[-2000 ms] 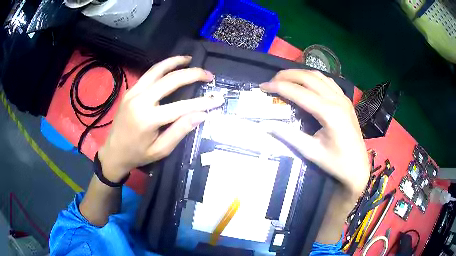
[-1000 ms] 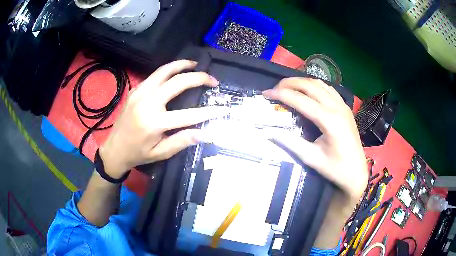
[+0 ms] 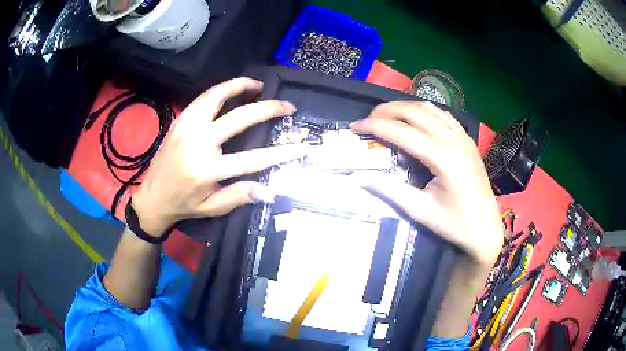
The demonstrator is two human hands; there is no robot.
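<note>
An open tablet [image 3: 316,267] lies in a black foam tray [image 3: 322,96], its white interior glaring, with black strips and an orange-yellow flex cable [image 3: 310,301] across it. My left hand [image 3: 189,161] lies over the tablet's far left part, fingers spread, fingertips on the circuit board [image 3: 302,131]. My right hand [image 3: 443,178] reaches over the far right part, fingertips at the board's top edge and thumb on the white interior. Glare hides what lies under the fingertips, and I cannot tell whether either hand grips a part.
A blue bin [image 3: 329,44] of small metal parts and a round clear dish [image 3: 437,89] stand beyond the tray. A coiled black cable [image 3: 137,134] lies left. A black finned block [image 3: 511,158], tangled cables [image 3: 508,288] and small circuit boards [image 3: 570,253] lie right. A white roll [image 3: 165,24] stands back left.
The view has shifted slightly. My left thumb has moved a little left and down. Both hands stay over the tablet's far end.
</note>
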